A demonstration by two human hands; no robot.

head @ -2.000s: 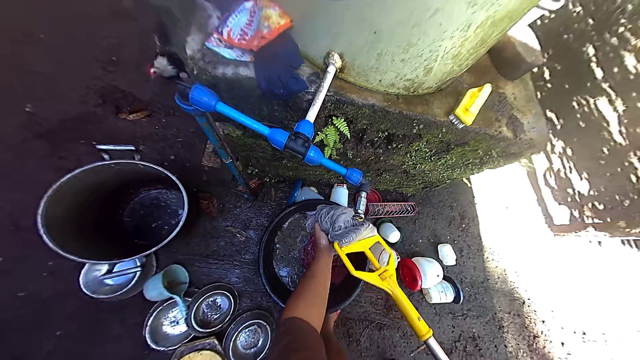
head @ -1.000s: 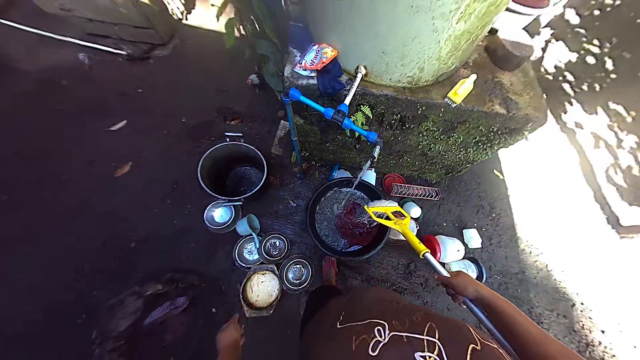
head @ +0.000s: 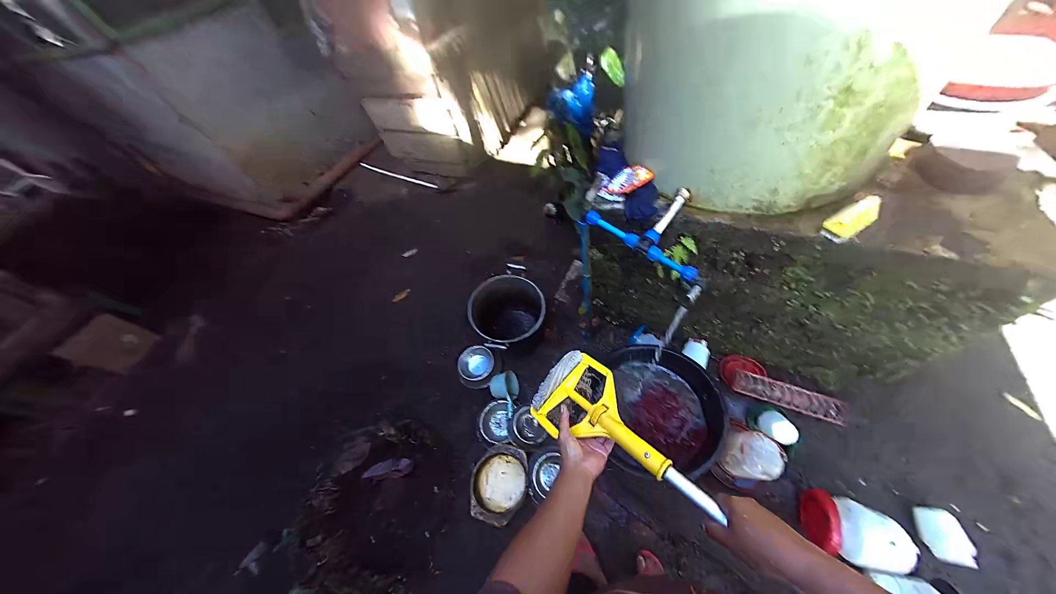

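A yellow plastic mop head frame (head: 606, 419) with a grey mop pad (head: 558, 379) and a white pole (head: 695, 495) lies across both hands. My left hand (head: 584, 452) supports the yellow frame from below, fingers against its near side. Lower right, my right hand (head: 733, 524) is closed around the pole. Behind the frame, water runs from a metal tap (head: 695, 292) on blue pipes (head: 631, 240) into a black basin (head: 719, 412) holding water and something dark red. The pad is left of the basin, above several metal bowls (head: 495, 422).
A large metal pot (head: 506, 309) stands left of the basin. A mossy concrete base (head: 792, 305) carries a big green tank (head: 759, 107) and a yellow brush (head: 851, 219). Right of the basin are a pink rack (head: 789, 397), a white container with red lid (head: 870, 532) and a white block (head: 945, 536).
The mop head has moved from over the basin to its left. My left hand, away from the mop one second ago, now touches the yellow frame. The view has shifted.
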